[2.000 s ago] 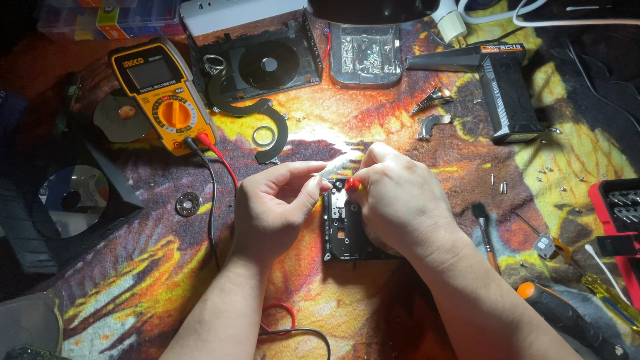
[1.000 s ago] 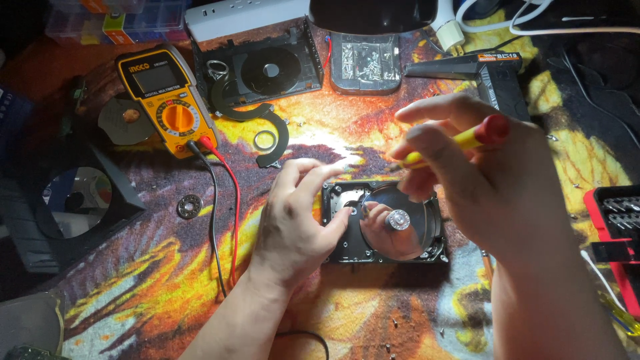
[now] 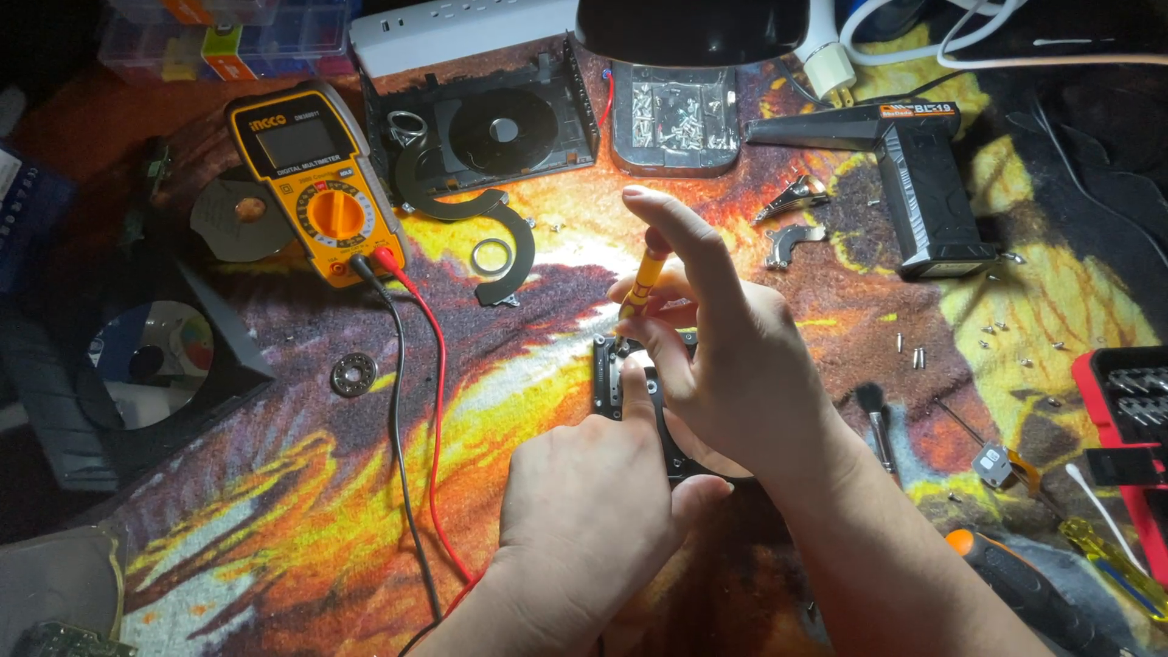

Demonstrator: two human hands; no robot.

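Note:
An opened hard disk drive [image 3: 676, 446] lies on the patterned cloth, its platter partly covered by my hands. My right hand [image 3: 721, 338] grips a yellow precision screwdriver [image 3: 644, 278], held nearly upright with its tip down at the drive's upper left corner. Across the drive's lower left lies my left hand [image 3: 593, 497], index finger pressed on the metal part near that corner and thumb by the lower edge. It grasps no separate object that I can see. The exact screw under the tip is too small to tell.
A digital multimeter [image 3: 319, 187] with black and red leads [image 3: 438, 383] lies left. Behind stand a black drive enclosure [image 3: 575, 119] and a screw tray [image 3: 675, 162]. Right are a black stand-like tool [image 3: 931, 201], a brush [image 3: 876, 424], loose screws and a red bit case [image 3: 1109, 411].
The drive now lies platter side up; two seconds ago its other face showed. My right hand has brought the screwdriver from the right over to the drive's upper left corner.

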